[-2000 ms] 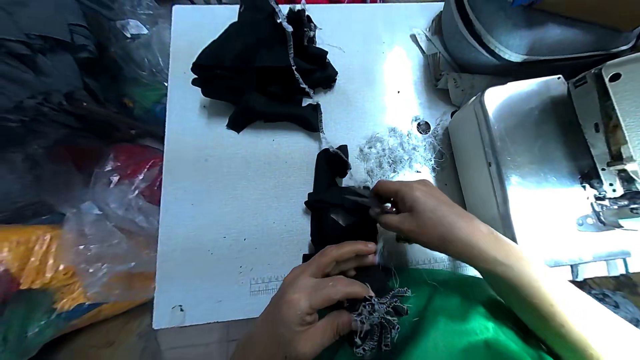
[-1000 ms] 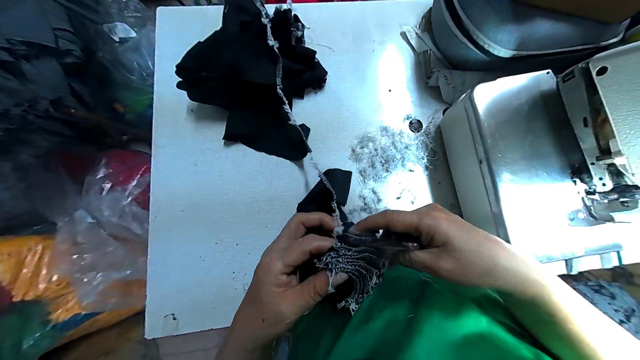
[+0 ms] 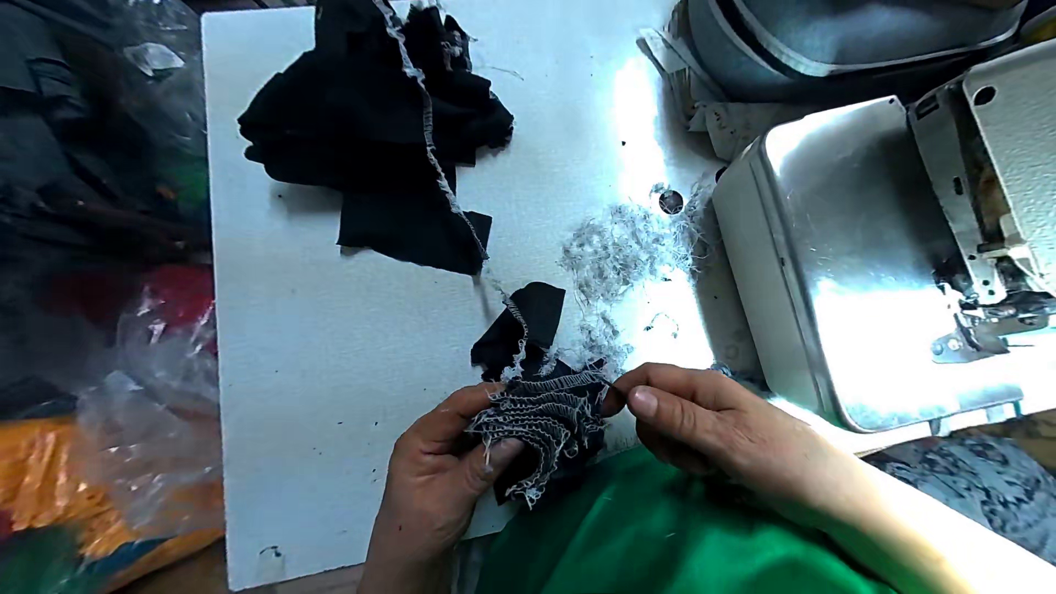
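Note:
My left hand [image 3: 450, 462] is closed around a stack of black fabric pieces [image 3: 540, 421], whose edges bear white overlock stitching and loose thread ends. At the stack's right edge is my right hand [image 3: 693, 417], thumb and forefinger pinched together near the fabric; a small dark thing shows at the fingertips, too small to name. A thread chain [image 3: 429, 140] runs from the stack up to a larger pile of black fabric pieces [image 3: 330, 124] at the upper left of the white table. One black piece [image 3: 536, 313] sticks out above the stack.
Pale thread clippings [image 3: 623, 247] lie beside a round hole in the white table [image 3: 289, 396]. At the right stands an overlock sewing machine [image 3: 874, 247]. A grey padded item [image 3: 858, 41] is behind it. Plastic bags [image 3: 157, 412] and dark cloth lie off the left edge.
Scissors that my right hand appeared to hold two seconds ago no longer show plainly. The stack's stitched edges have turned upward, and my right hand has shifted a little away from my left.

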